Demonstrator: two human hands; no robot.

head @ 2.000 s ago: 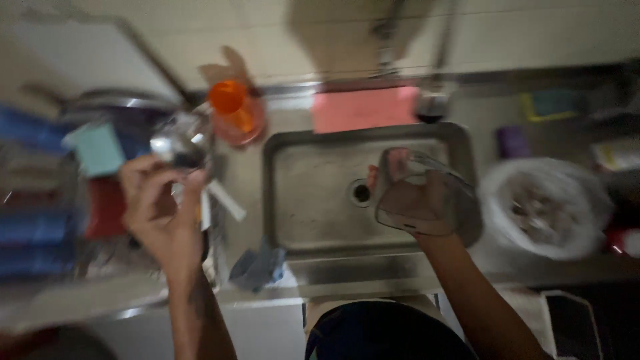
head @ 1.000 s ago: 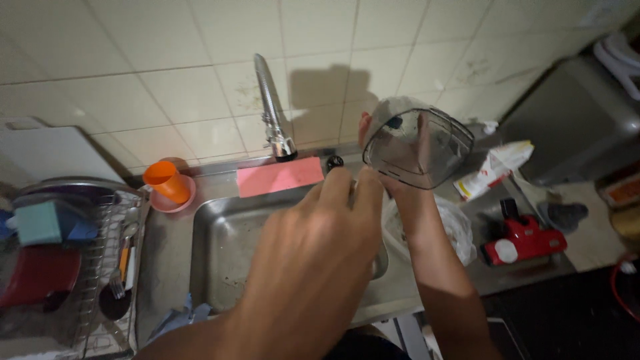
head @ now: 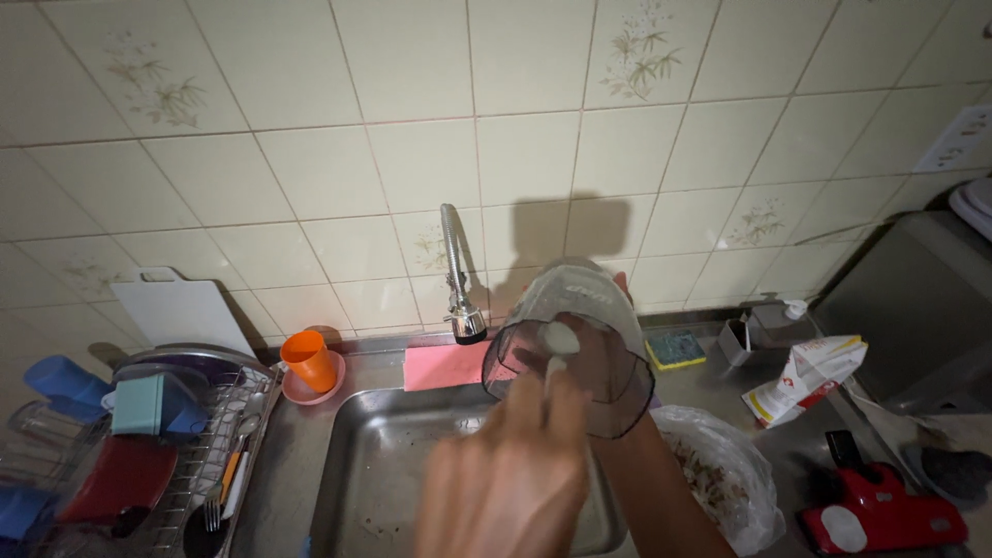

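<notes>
My left hand point(head: 504, 473), blurred, is in front of the camera over the sink, its fingers closed on a small tool with a pale, rounded head point(head: 561, 339). That head is at or inside the open mouth of a clear, hazy plastic container point(head: 577, 283) with a dark rim and raised lettering. My right hand point(head: 593, 372) holds the container from behind and shows partly through its wall; a few fingertips stick out past its right edge. Whether the tool touches the inner wall cannot be told. The steel sink basin point(head: 372, 465) lies below, the faucet point(head: 457, 287) just left.
A dish rack point(head: 190, 465) with dishes and cutlery stands left, near an orange cup point(head: 308, 360). A pink cloth point(head: 442, 366) lies behind the basin. At right are a sponge point(head: 676, 350), a plastic bag of scraps point(head: 725, 473), a carton point(head: 806, 380) and a red appliance point(head: 883, 511).
My left hand has moved from beside the dish rack to the container's mouth. The container has been raised from over the basin, its mouth now turned toward the camera. The view has tilted up toward the wall.
</notes>
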